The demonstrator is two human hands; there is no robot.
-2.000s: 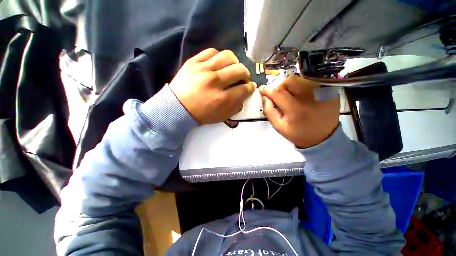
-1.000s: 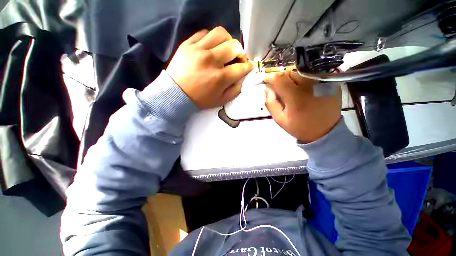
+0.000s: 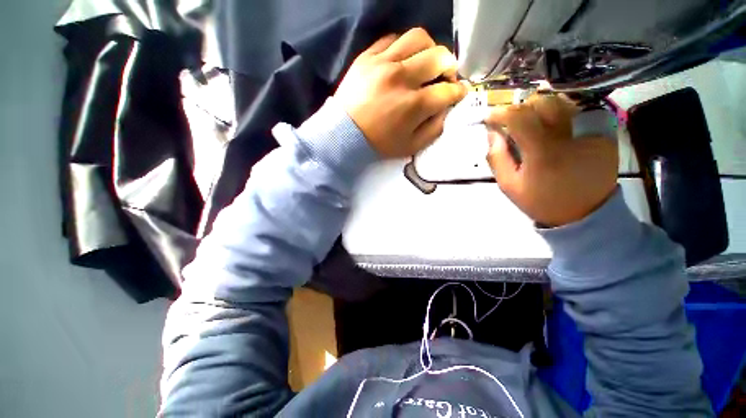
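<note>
A large black garment lies at the left of the sewing table and hangs down in shiny folds. My left hand is curled at the left of the needle area, its fingertips closed on the cloth edge. My right hand is just right of the needle area, fingers bent, thumb and forefinger close together; what they hold is too small to tell. The white sewing machine head is above my hands. The needle and presser foot are partly hidden by fingers and glare.
A black smartphone lies right of my right hand. The table's front edge has ruler-like marks. A blue crate is below at the right. A white earphone cable hangs over the sweatshirt. A pale wall or floor surface is at the left.
The view has shifted, so everything appears farther right. Both hands are farther up along the table, beside the needle area, and more of the bare white machine bed shows below them.
</note>
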